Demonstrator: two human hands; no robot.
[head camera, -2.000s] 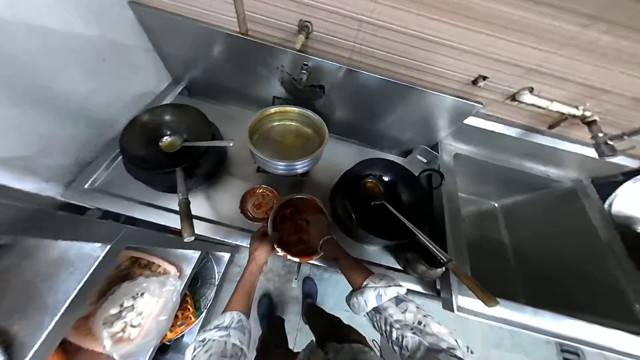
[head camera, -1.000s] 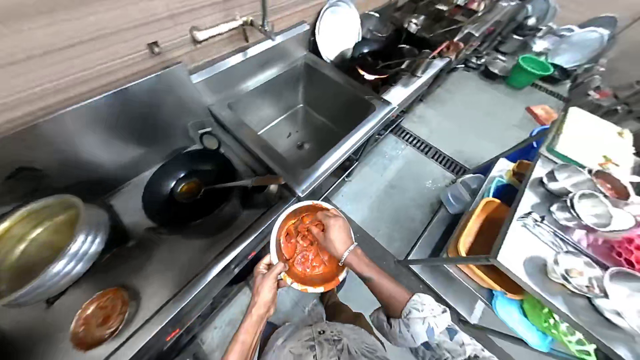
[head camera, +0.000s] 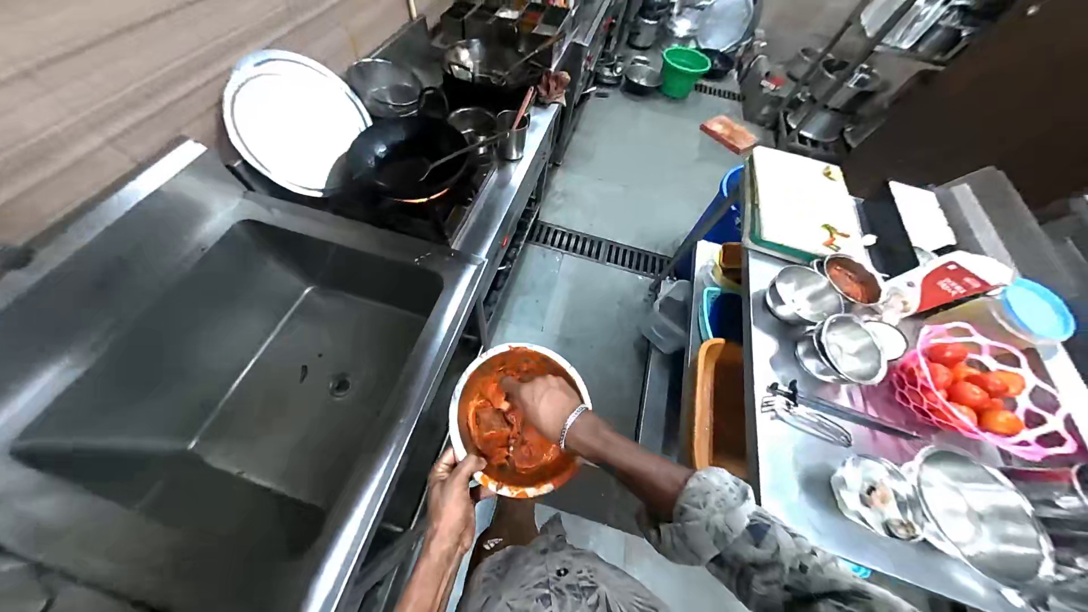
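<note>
A round white-rimmed bowl (head camera: 460, 425) is held in front of my body, beside the sink's edge. Inside it lie pieces coated in a thick orange-red marinade (head camera: 510, 438). My left hand (head camera: 456, 489) grips the bowl's lower left rim, with the thumb over the edge. My right hand (head camera: 544, 406), with a bracelet at the wrist, reaches into the bowl; its fingertips are sunk in the red mixture and partly hidden, so whether they close on a piece does not show.
A steel sink (head camera: 340, 323) stands at left, with a black wok (head camera: 408, 157) and a large steel plate (head camera: 293, 119) beyond. At right, a steel table (head camera: 790, 476) bears steel bowls, tongs, a cutting board (head camera: 803, 200) and netted tomatoes (head camera: 969, 393). An orange crate (head camera: 705, 399) sits below.
The view has swung right from the stove past the sink to the aisle and table. My right hand has gone from the bowl's rim into the red mixture. My left hand still holds the bowl.
</note>
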